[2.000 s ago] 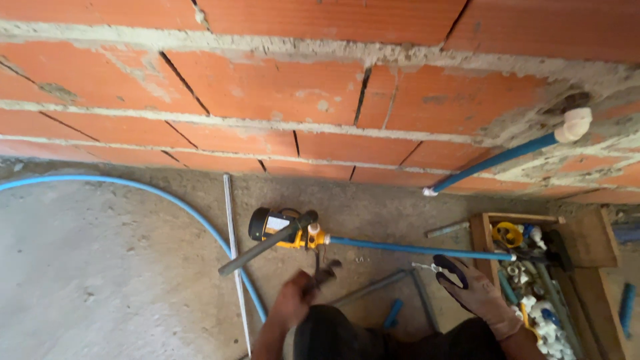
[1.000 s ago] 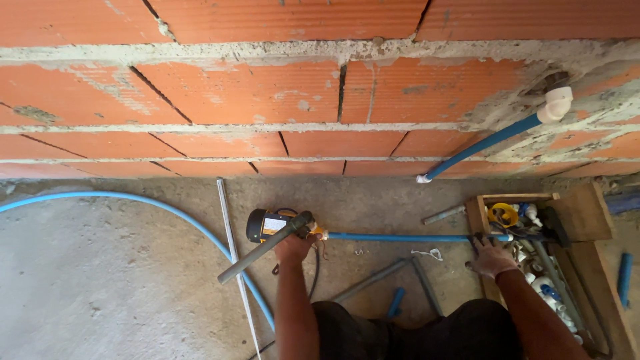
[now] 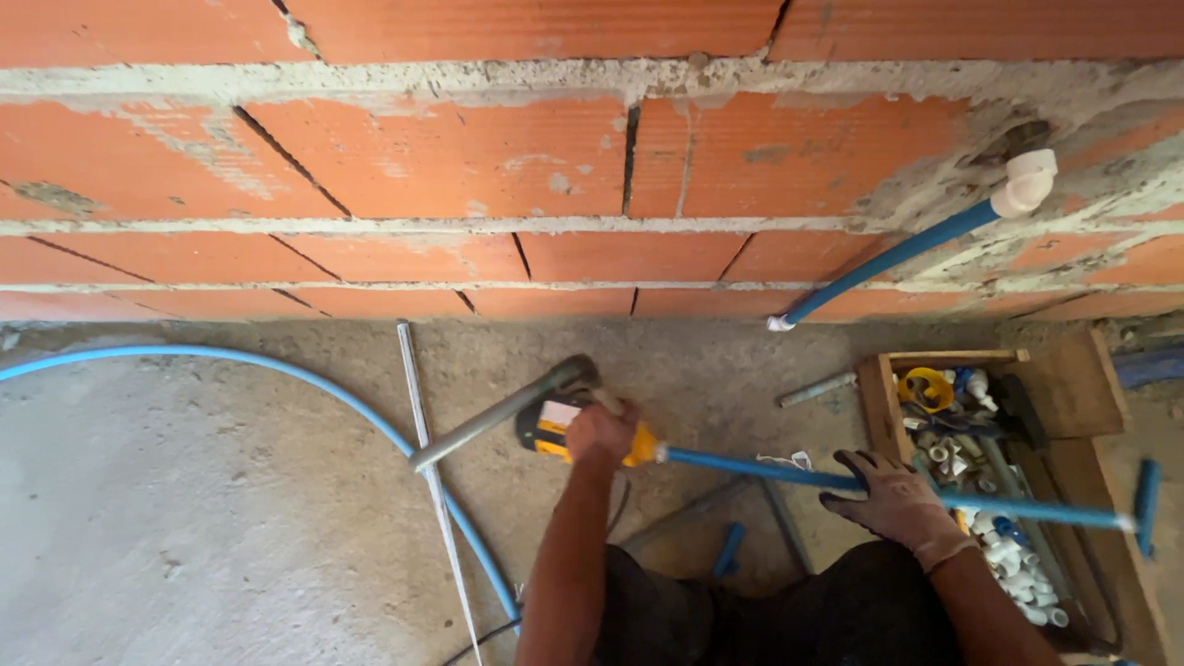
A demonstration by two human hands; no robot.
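My bare left hand [image 3: 603, 433] grips the top of a yellow and black electric water pump [image 3: 555, 421], where a pale fitting shows. A grey pipe [image 3: 490, 421] with a dark elbow runs from the pump's top toward the lower left. From the pump's right side extends a blue pipe [image 3: 731, 464] with a white fitting at its far end. My gloved right hand [image 3: 895, 504] lies over this pipe with the fingers spread; whether it grips the pipe is not clear. The pipe's far part crosses above the wooden toolbox [image 3: 879, 407].
White and blue fittings [image 3: 1017, 578] and a yellow ring [image 3: 925, 390] lie in the toolbox. A blue pipe [image 3: 879, 254] with a white elbow [image 3: 1025, 183] hangs from the brick wall [image 3: 518, 157]. Blue tubing [image 3: 231, 353] curves under a metal profile [image 3: 425, 444]. Short blue pieces [image 3: 729, 548] lie nearby.
My left hand came onto the pump between the two earlier frames. The blue pipe's right end has since swung toward me, across the toolbox, and my right hand has moved nearer me.
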